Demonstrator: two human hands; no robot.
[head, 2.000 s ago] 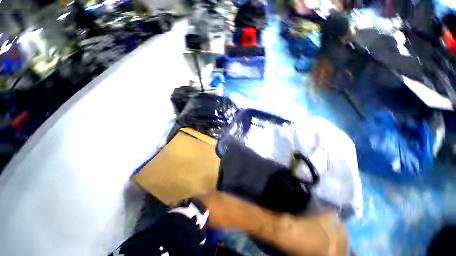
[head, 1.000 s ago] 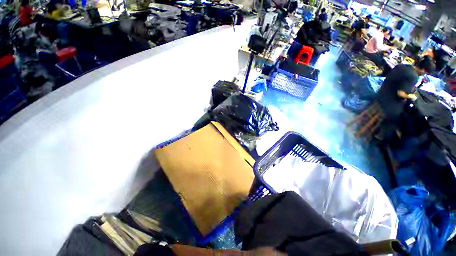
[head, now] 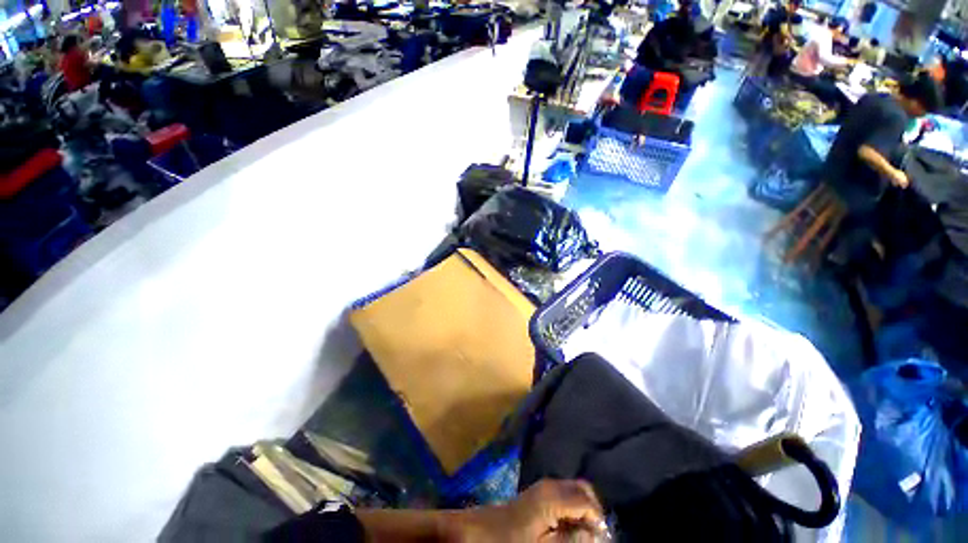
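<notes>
A dark suit jacket [head: 626, 440] hangs in front of me at the lower centre. Its black hanger hook [head: 819, 490] loops over the blunt end of a tan pole [head: 766, 456]. My left hand [head: 547, 511] reaches in from the lower left, with a dark sleeve behind the bare forearm. Its fingers are curled at the jacket's near side, with a small pale glint at the fingertips; the bottom edge cuts off part of the view. No bag film shows clearly over the jacket. My right hand is not in view.
Whitish translucent sheets [head: 732, 371] drape over a dark slotted basket [head: 568, 308] beyond the jacket. Cardboard [head: 451, 350] lies on a blue crate, left of centre. Black sacks [head: 525, 228], a white partition [head: 265, 265], a blue sack [head: 913, 424] and a person [head: 865, 143] stand around.
The view has steadied and shifted. The jacket and hook show higher in view, and my left hand now shows at the jacket; one second ago only the forearm showed at the bottom edge.
</notes>
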